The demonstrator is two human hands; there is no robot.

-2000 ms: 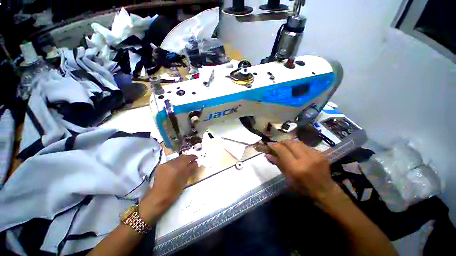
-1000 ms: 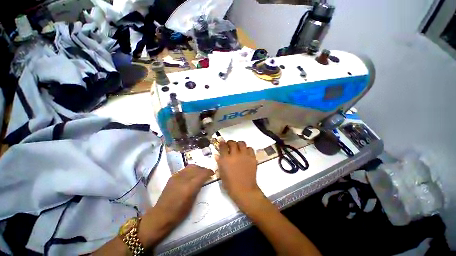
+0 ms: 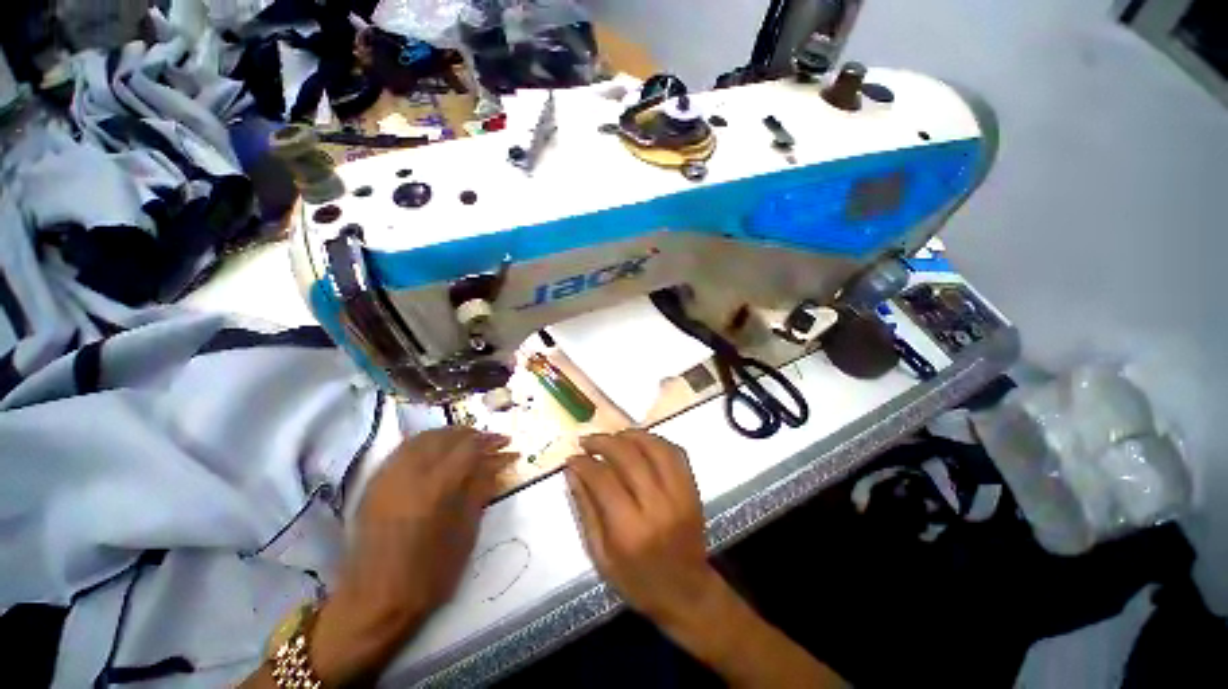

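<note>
The white and blue JACK sewing machine head (image 3: 633,202) stands across the middle of the table. My left hand (image 3: 420,518) is blurred, its fingers at the bed's front edge just below the needle area (image 3: 451,384). My right hand (image 3: 644,518) rests on the front edge of the tan bed (image 3: 539,451), right of my left hand, fingers bent down. I cannot tell if either hand holds something small. A small green-handled screwdriver (image 3: 563,390) lies on the bed behind my right hand. The needle and foot are too blurred to make out.
Black-handled scissors (image 3: 765,400) lie under the machine arm beside a white sheet (image 3: 633,353). Grey-white garment panels (image 3: 189,464) are heaped left. A loose thread (image 3: 505,568) lies near the ruler-marked table edge (image 3: 754,509). Clear plastic bags (image 3: 1084,458) are at the right.
The view has shifted closer to the machine. My right hand came left from the scissors, reached the needle area, then drew back to the bed's front edge. The green-handled screwdriver now shows on the bed.
</note>
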